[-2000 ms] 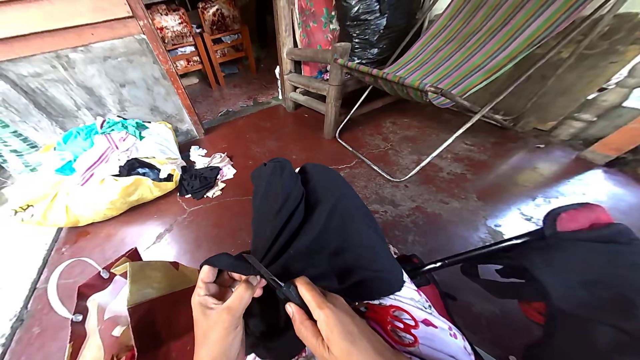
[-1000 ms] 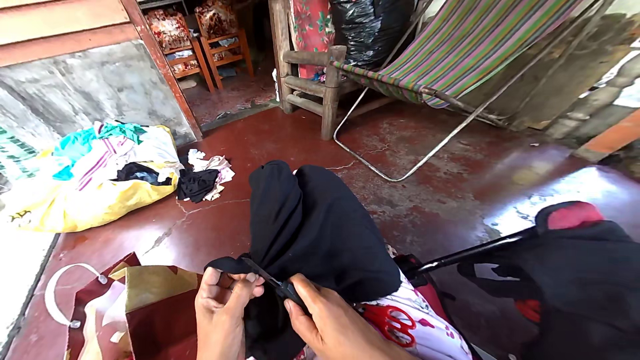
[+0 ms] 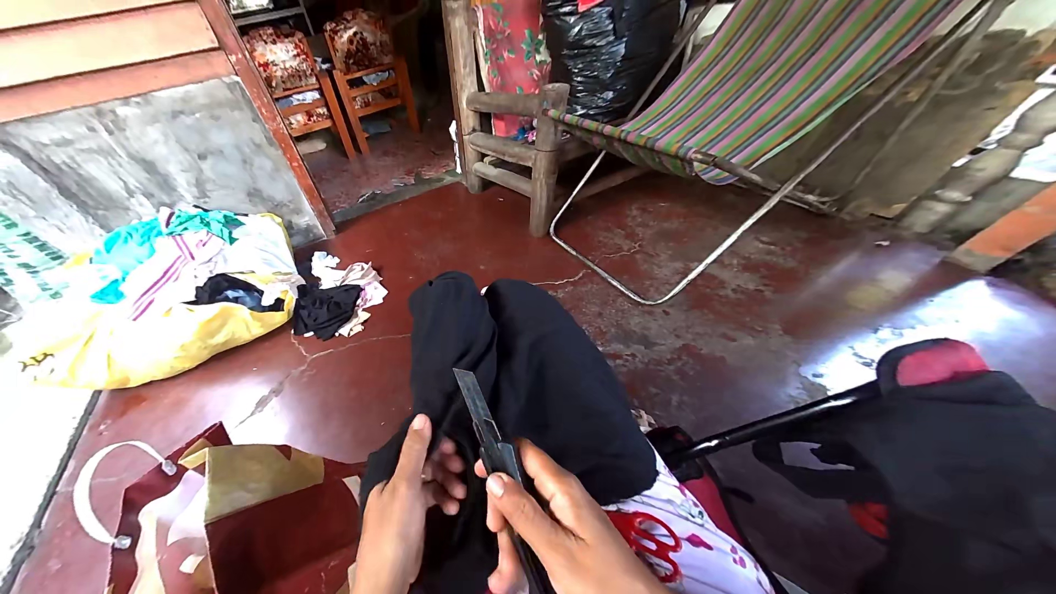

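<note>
My right hand point(image 3: 549, 520) is closed around a black snap-off utility knife point(image 3: 497, 452), its blade out and pointing up and away from me. Just left of the knife, my left hand point(image 3: 408, 503) has its thumb raised and fingers curled at the black cloth point(image 3: 544, 371) over my lap; whether it pinches the cloth cannot be told. Red-handled scissors point(image 3: 648, 540) lie on white patterned fabric point(image 3: 701, 528) to the right of my right hand, their blades hidden.
A yellow sack of clothes point(image 3: 206, 334) lies on the left, with black and pale scraps point(image 3: 328, 309) beside it. A dark red paper bag point(image 3: 272, 520) stands at lower left. A striped fabric sling chair point(image 3: 742, 91) is ahead; a black-and-red item with a dark pole point(image 3: 949, 445) is at right.
The knife blade has come away from the cloth near my left hand and now points upward. My left fingers, earlier pinching black cloth by the blade, have shifted and the thumb is raised.
</note>
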